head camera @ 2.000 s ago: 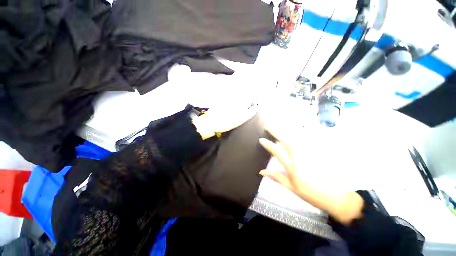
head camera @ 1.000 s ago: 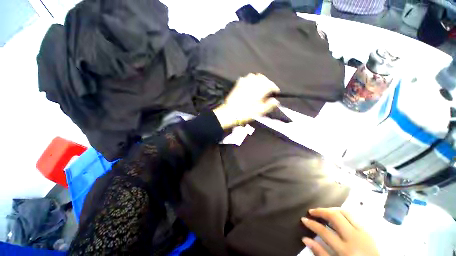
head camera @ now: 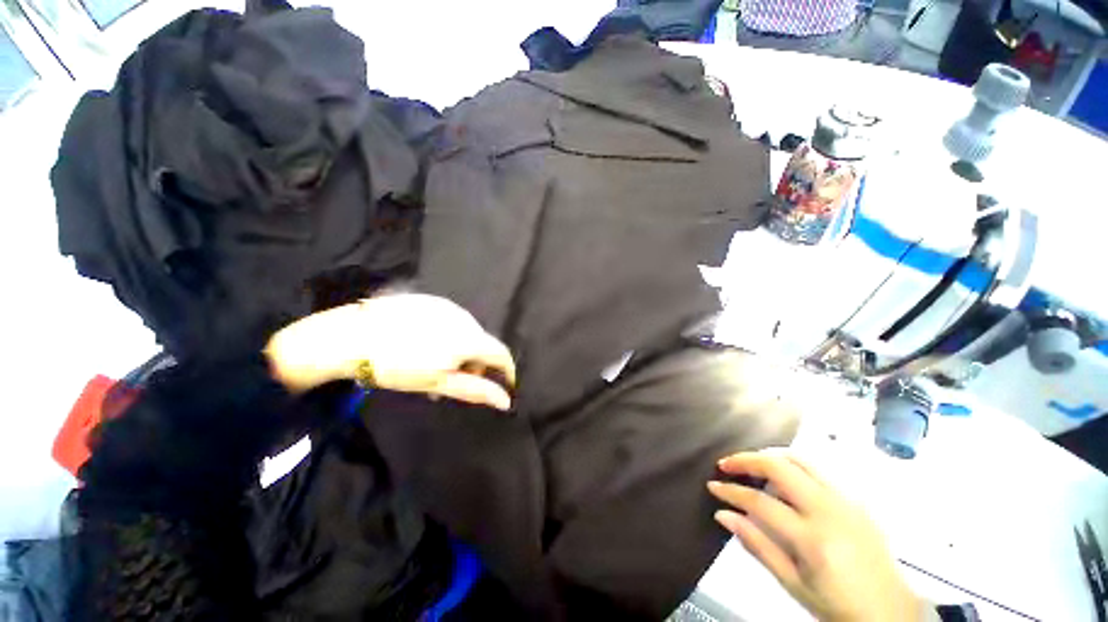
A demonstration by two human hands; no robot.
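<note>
A dark brown-black cut panel (head camera: 656,474) lies on the white table, one edge by the brightly lit presser foot and needle area (head camera: 847,360). More dark cloth (head camera: 608,231) spreads behind it, with a small white label (head camera: 617,366) between them. My left hand (head camera: 407,346) is over the cloth at left centre, fingers curled down; whether it grips cloth is hidden. My right hand (head camera: 808,535) rests at the panel's right edge, palm down, fingers slightly apart, gripping nothing visible.
A crumpled dark pile (head camera: 243,182) is at left. A patterned can (head camera: 814,188) stands behind the white and blue machine head (head camera: 923,261). A grey-blue cup-shaped attachment (head camera: 903,419) is right of the needle. Black snips (head camera: 1090,565) lie far right. A red bin (head camera: 83,423) is lower left.
The view has swung left and back from the needle. My left hand has left the needle area, passed over the rear cloth and come down left. The rear cloth now spreads towards the workpiece.
</note>
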